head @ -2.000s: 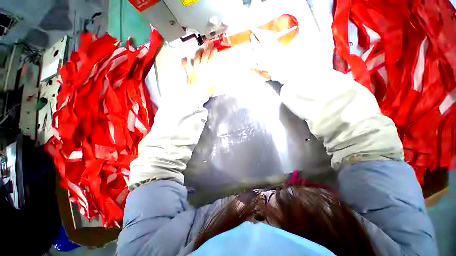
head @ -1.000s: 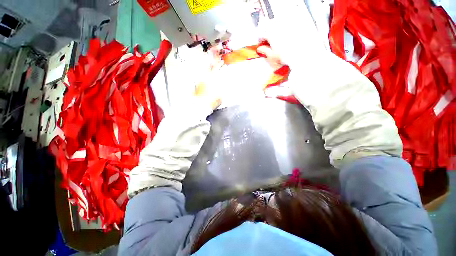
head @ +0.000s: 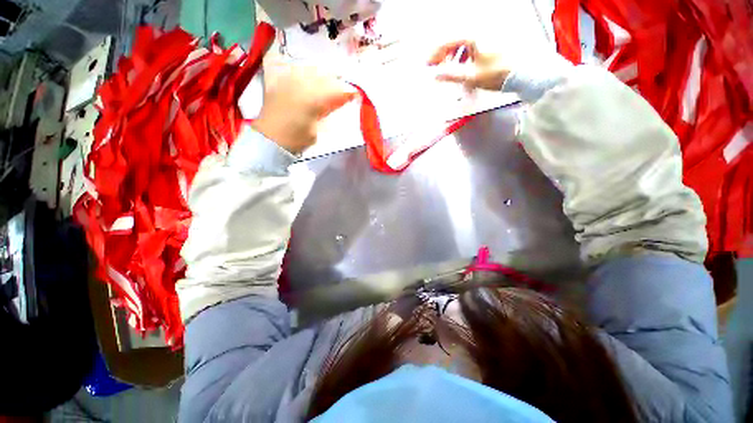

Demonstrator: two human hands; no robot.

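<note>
A red strip with a pale stripe point(head: 372, 130) hangs in a loop over the near edge of the white machine bed point(head: 330, 151), its bend above the metal plate point(head: 396, 215). My left hand point(head: 301, 101) is left of it, with one part of the strip at its fingertips. My right hand point(head: 475, 66) is over the bed at the right, thumb and fingers close together; glare hides whether it holds the strip's other part. The sewing machine head point(head: 310, 11) is cut off by the top edge. Its needle area is small and washed out.
A heap of red strips point(head: 157, 165) stands beside my left arm above a cardboard box point(head: 140, 363). Another red heap point(head: 702, 124) hangs at my right arm. A pink-red tie point(head: 485, 261) lies at the plate's near edge. Dark equipment stands at the far left.
Both hands have moved back from the needle area and apart, the left one down and left. The strip now hangs in a loop towards me. The machine head shows less at the top.
</note>
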